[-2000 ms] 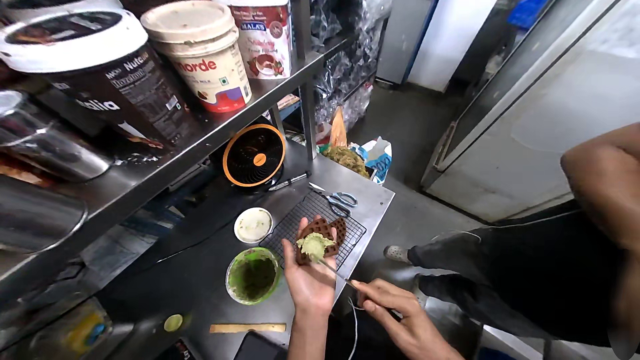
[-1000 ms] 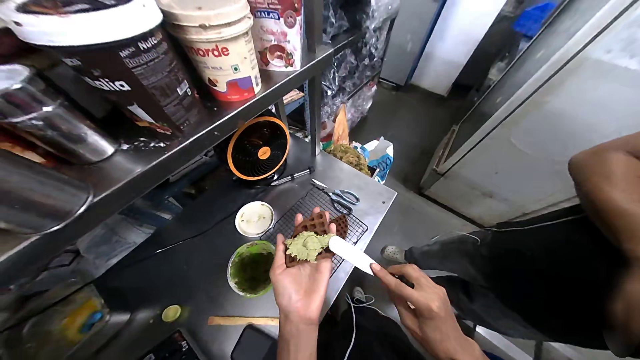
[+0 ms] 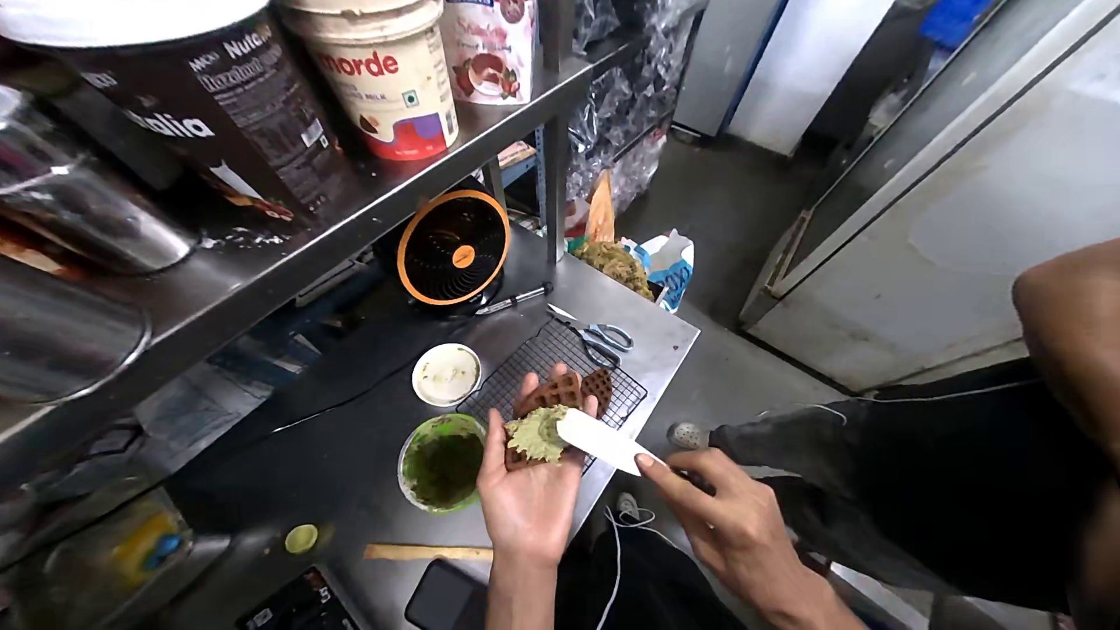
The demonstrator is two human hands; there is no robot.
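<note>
A brown waffle piece (image 3: 553,395) topped with a pale green spread (image 3: 537,435) lies on my left hand (image 3: 532,499), palm up, fingers curled lightly around it. My right hand (image 3: 722,516) grips a white-bladed spatula (image 3: 599,442), whose tip touches the spread. Another waffle piece (image 3: 597,390) rests just beyond, on a black wire cooling rack (image 3: 525,354). Left of my left hand stands a green-smeared bowl (image 3: 444,464). A white tub of pale cream (image 3: 446,374) sits behind that bowl.
Scissors (image 3: 604,335) lie at the rack's far end, near a thermometer-like probe (image 3: 514,300) and a black-and-orange fan (image 3: 453,248). A steel shelf (image 3: 385,197) with tubs overhangs the left. A wooden strip (image 3: 429,552) and phone (image 3: 444,595) lie near me. Another person (image 3: 927,455) stands at right.
The spatula now shows its broad white blade, which was edge-on two seconds ago. Its tip has moved from the spread's right edge onto the spread since one second ago.
</note>
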